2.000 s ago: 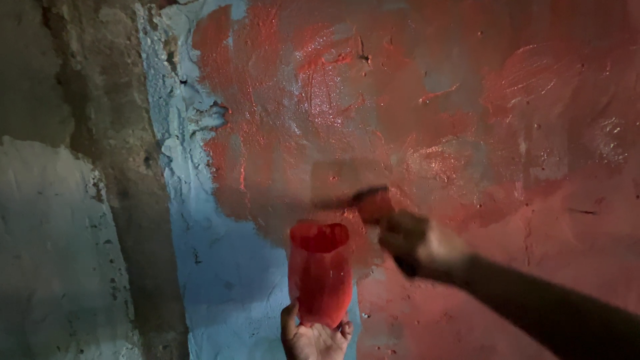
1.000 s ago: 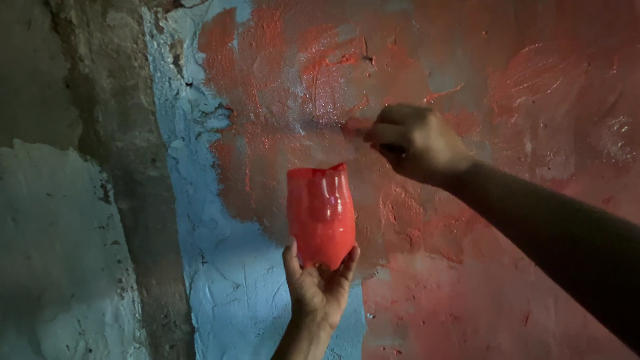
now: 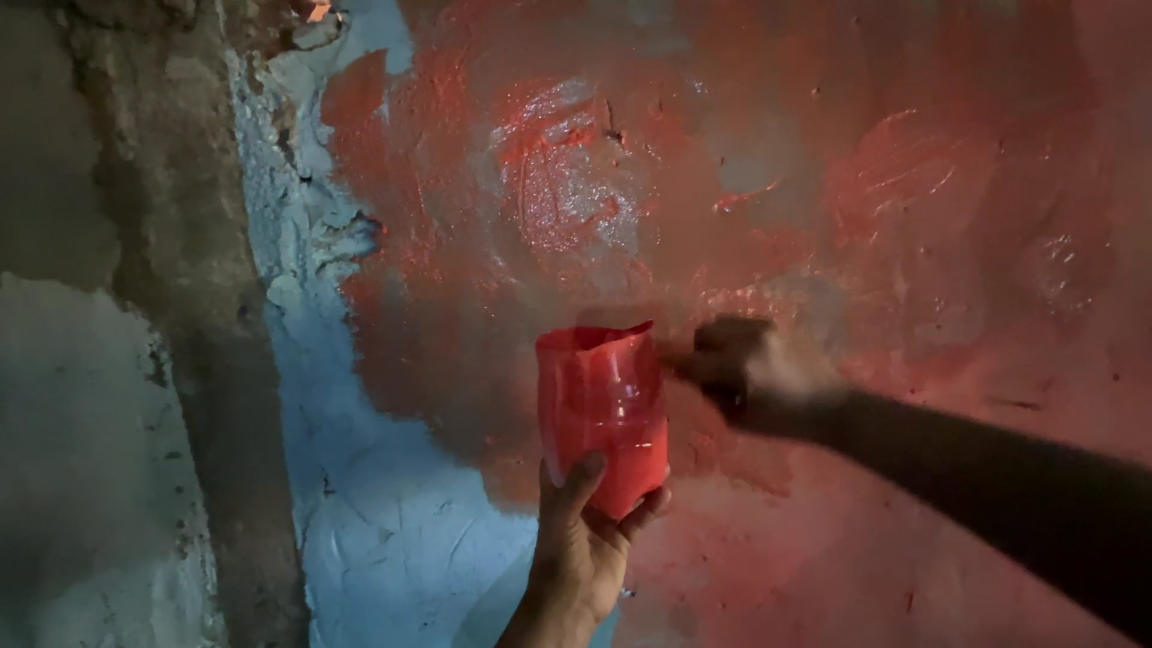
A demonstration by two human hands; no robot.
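My left hand (image 3: 589,540) holds a cut plastic container (image 3: 603,418) from below, its jagged rim upward and red paint inside and on its wall. Just right of the container, my right hand (image 3: 765,369) is blurred, its fingers closed around what looks like a paintbrush handle; the brush head is hidden behind the container or lost in the blur. Both hands are in front of a wall (image 3: 720,225) thinly covered with red paint, with wet, glossy strokes near the top middle. Blue paint (image 3: 405,513) shows at the left and below the red.
A rough, bare cement strip (image 3: 234,432) runs down the left, beside a grey-green painted patch (image 3: 81,432). Along the edge of the blue, the plaster (image 3: 306,189) is lumpy and broken. A small dark nail or chip (image 3: 615,135) sticks out of the red area.
Since one second ago my right hand has come down from the wall above to beside the container. In the oldest frame the brush was in view in it, blurred. My left hand keeps holding the container.
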